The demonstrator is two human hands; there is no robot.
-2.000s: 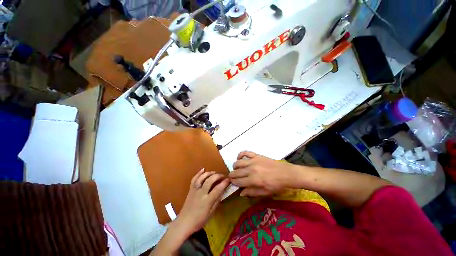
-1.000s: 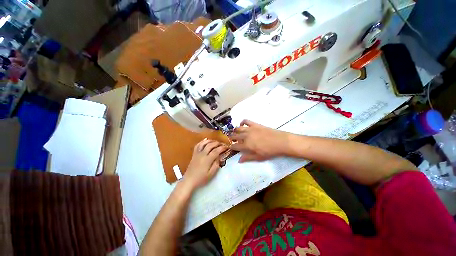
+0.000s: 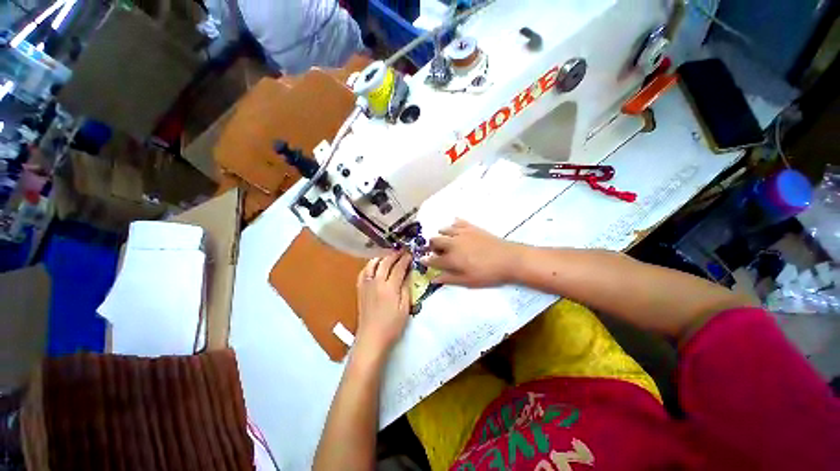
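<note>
A tan-brown panel (image 3: 322, 287) lies flat on the white sewing table, its right part under my left hand and near the presser foot (image 3: 414, 244). A small white tab (image 3: 343, 333) sits at its lower edge. My left hand (image 3: 382, 292) lies on the panel's right edge, fingertips close to the needle area. My right hand (image 3: 470, 255) is just right of the needle, fingers bent beside the presser foot; whether it grips the panel is hidden. The yellowish needle plate (image 3: 424, 281) shows between my hands.
The sewing machine (image 3: 516, 101) stands behind my hands. Red-handled snips (image 3: 580, 173) and a phone (image 3: 720, 103) lie right. White backing pieces (image 3: 161, 285) and a dark brown panel stack (image 3: 143, 414) are left. Tan panels (image 3: 276, 129) pile behind the machine. A blue-capped container (image 3: 787, 191) stands far right.
The panel has turned and moved up and left from the table's front edge. Both hands have moved from the front edge up to the presser foot. The camera view has shifted.
</note>
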